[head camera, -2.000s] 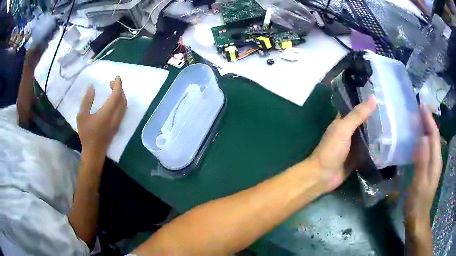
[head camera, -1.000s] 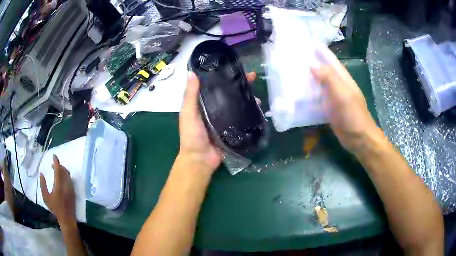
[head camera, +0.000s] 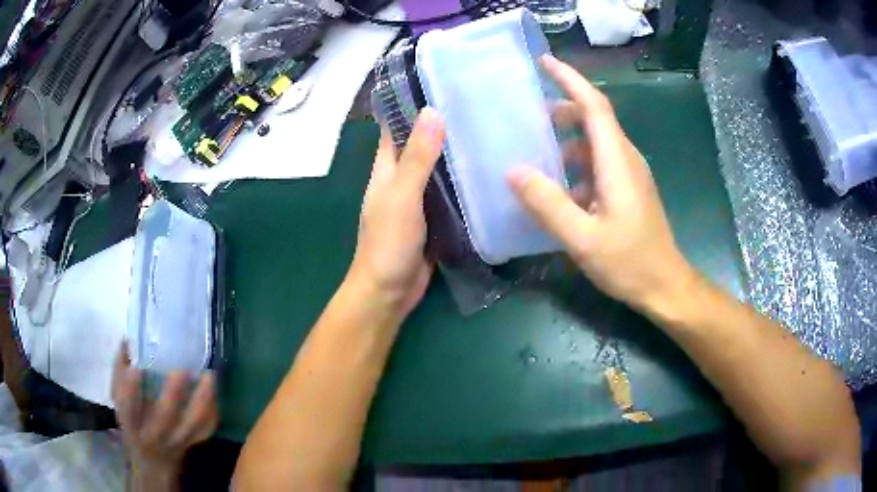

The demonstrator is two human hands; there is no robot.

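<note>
A frosted plastic tank [head camera: 495, 125] is held up over the green bench, tilted, against a black base [head camera: 444, 207] in a clear poly bag [head camera: 474, 288]. My left hand [head camera: 399, 197] grips the bagged base and the tank's left edge, thumb on the rim. My right hand [head camera: 611, 192] is around the tank's right side, thumb and fingers spread; whether its fingers grip the tank firmly is hard to tell. The tank's inside is hidden.
Another frosted tank on a black part [head camera: 173, 288] lies at left, with another person's hand [head camera: 168, 408] at its near end. Circuit boards [head camera: 226, 106] lie on white sheet at the back left. A further unit [head camera: 835, 115] lies on bubble wrap [head camera: 769, 231] at right.
The frosted tank, apart from the black base before, has come left onto it, and the base has turned edge-on. The neighbour's hand has moved to the left unit.
</note>
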